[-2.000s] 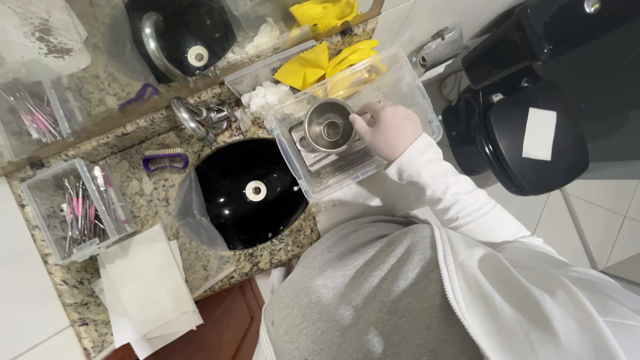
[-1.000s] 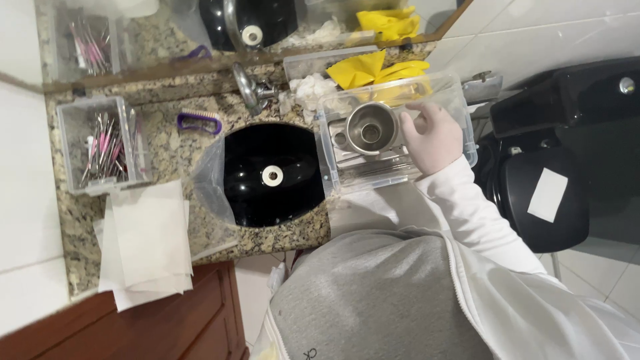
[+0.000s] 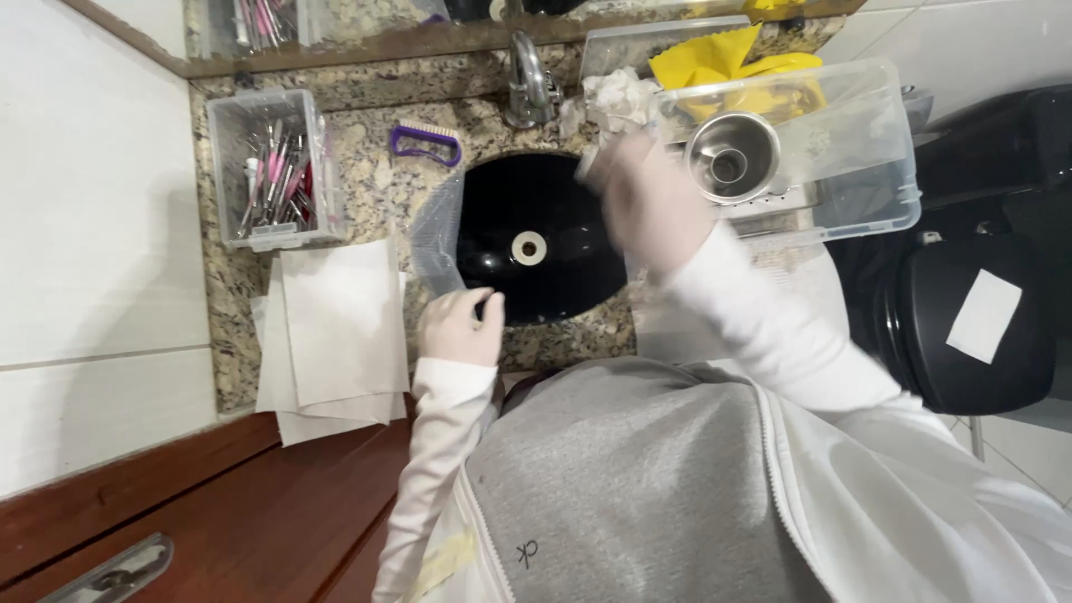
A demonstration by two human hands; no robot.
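My right hand (image 3: 649, 205), gloved and blurred, is over the right rim of the black oval sink (image 3: 553, 285), just left of a clear plastic box (image 3: 871, 167); its fingers are too blurred to tell whether it holds anything. In that box a round stainless steel cup (image 3: 733, 159) stands on metal items. My left hand (image 3: 461, 325) is at the sink's lower left edge, thumb and fingers apart and nothing seen between them, near a sheet of clear plastic (image 3: 437, 234). White paper sheets (image 3: 339, 327) lie left of it.
A clear bin (image 3: 219, 176) of pink and metal tools stands at the left. A purple nail brush (image 3: 427, 146) lies left of the chrome faucet (image 3: 528, 84). Crumpled white tissue (image 3: 620, 100) and yellow gloves (image 3: 708, 59) are behind the box. A black toilet (image 3: 930, 335) stands right.
My right hand has let go of the steel cup and moved left to the sink's edge; the cup stays in the box. My left hand has come into view at the sink's lower left.
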